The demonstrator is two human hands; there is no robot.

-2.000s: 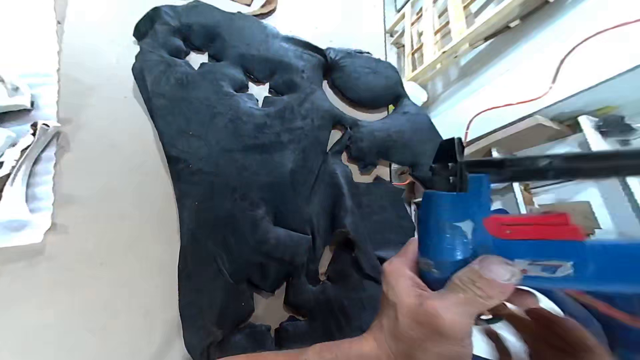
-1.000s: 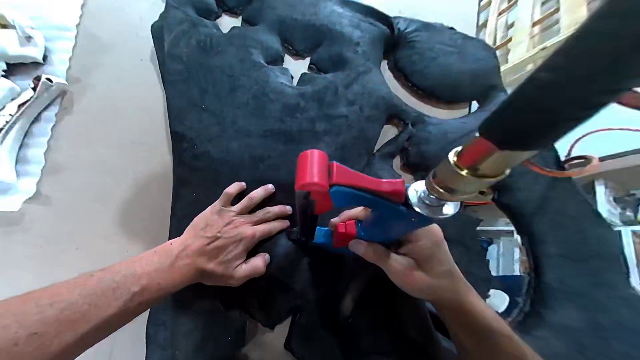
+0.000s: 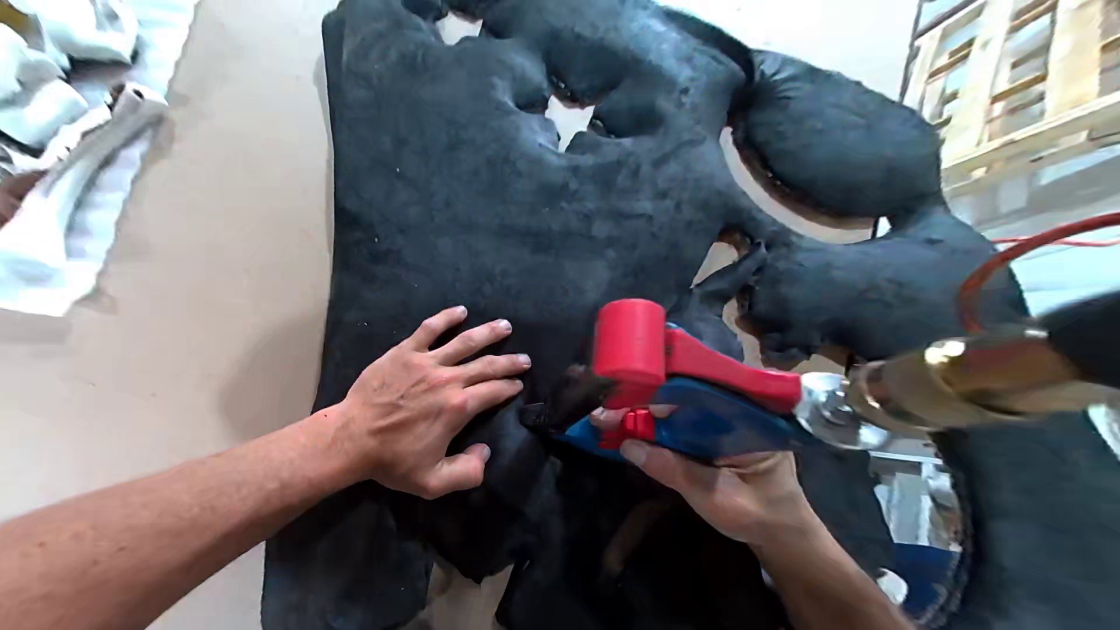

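Observation:
My left hand lies flat, fingers spread, on a large dark padded sheet, which looks like suede or leather and has several cut-out holes. My right hand is wrapped around the handle of a blue and red pneumatic tool, perhaps a spray or staple gun. The tool's dark nose meets the sheet just right of my left fingertips. At its rear, a brass coupling joins a black hose.
Beneath the dark sheet is a pale tabletop. White and grey pieces lie on a white sheet at the upper left. Wooden racking stands at the upper right, with a red hose curving below it.
Two seconds ago the tool was farther right and my left hand out of clear view. Now the tool's nose is at the sheet, and my left hand rests flat beside it.

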